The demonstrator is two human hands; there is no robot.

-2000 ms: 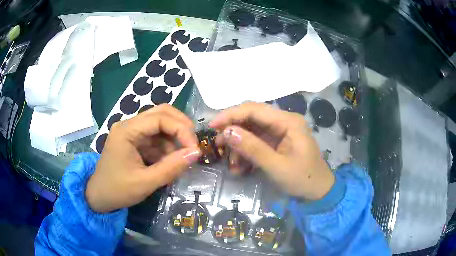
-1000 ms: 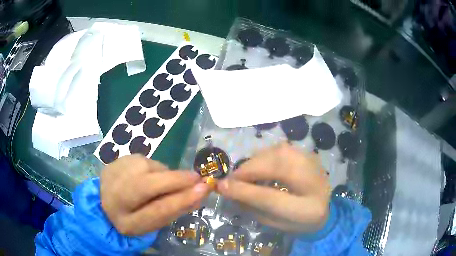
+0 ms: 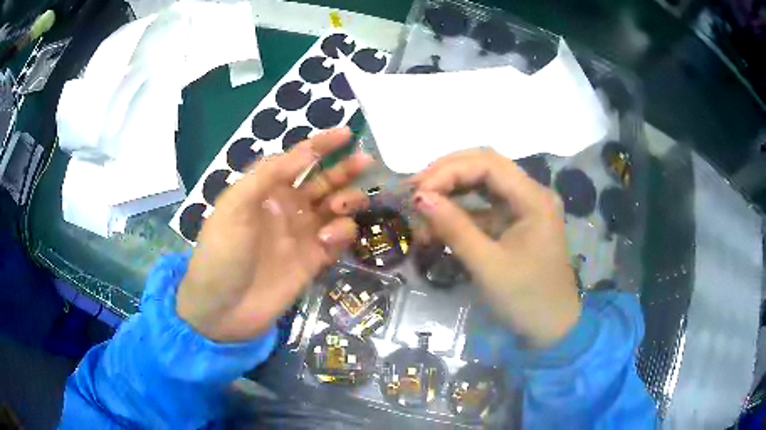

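Round display modules with gold and copper backs lie in the clear blister tray point(image 3: 403, 306); one module point(image 3: 382, 238) lies between my hands, and another point(image 3: 353, 304) lies below it. My left hand point(image 3: 273, 227) is palm up with its fingers spread, left of the upper module, and holds nothing that I can see. My right hand point(image 3: 500, 231) is above the tray, right of that module, with thumb and index fingertips close together. The view is blurred, and I cannot tell whether something tiny is between those fingertips.
A sticker sheet with black notched discs point(image 3: 269, 123) lies at the upper left. A blank white paper piece point(image 3: 479, 113) covers part of the tray. Curled white backing paper point(image 3: 126, 109) is heaped at far left. Stacked blister trays point(image 3: 722, 285) stand at right.
My left hand has opened and turned palm up, away from my right fingertips. Both hands have risen from the module they were touching. A module now shows in the tray's lower left part.
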